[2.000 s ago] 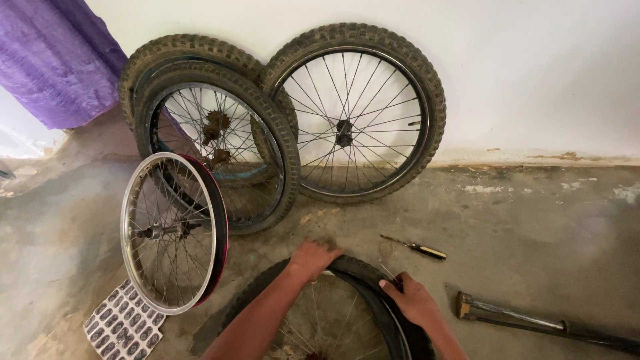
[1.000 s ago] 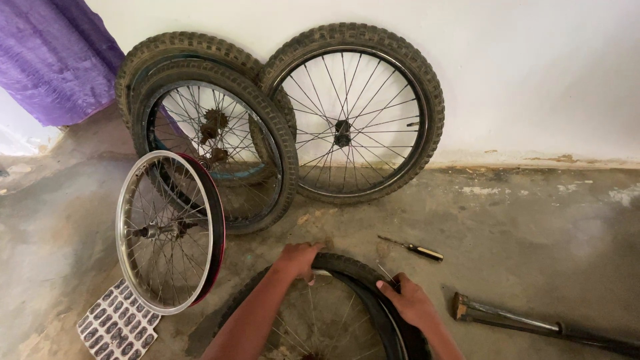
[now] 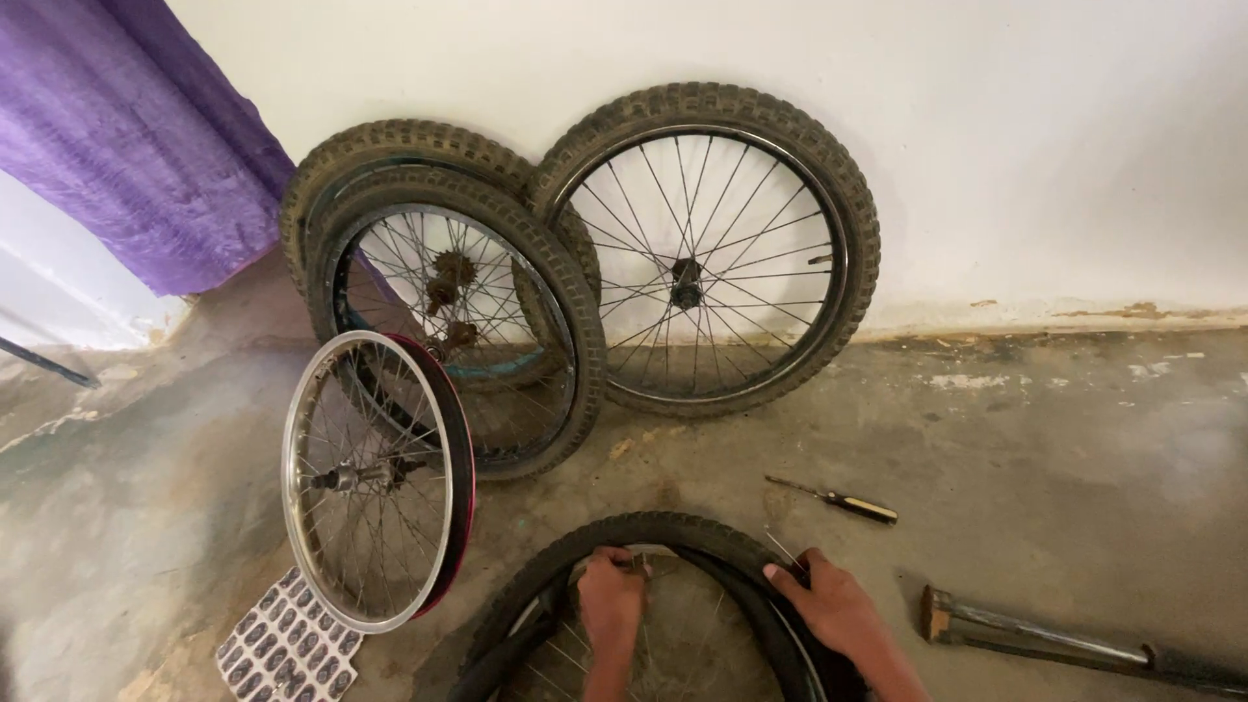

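Note:
A bicycle wheel with a knobby black tyre (image 3: 663, 526) lies at the bottom centre, partly cut off by the frame. A dark inner tube (image 3: 736, 585) hangs partly out of the tyre, inside the rim. My left hand (image 3: 612, 595) is at the rim's upper inner edge, fingers curled near a small part that looks like the valve; its exact hold cannot be told. On the right side of the tyre, my right hand (image 3: 824, 595) grips a thin metal-shafted tool (image 3: 783, 548), whose handle is hidden in the fingers. A screwdriver (image 3: 860, 508) lies on the floor beyond that hand.
Against the white wall lean a large tyred wheel (image 3: 858, 244) and two overlapping tyred wheels (image 3: 585, 380). A bare silver-rimmed wheel (image 3: 292, 458) stands in front of them, beside a sheet of patches (image 3: 291, 639). A foot pump or similar metal tool (image 3: 1053, 634) lies right. A purple cloth (image 3: 146, 146) hangs left.
My left hand has moved from the top of the tyre to the inner side of the rim. My right hand stays on the tyre's right side with the thin tool.

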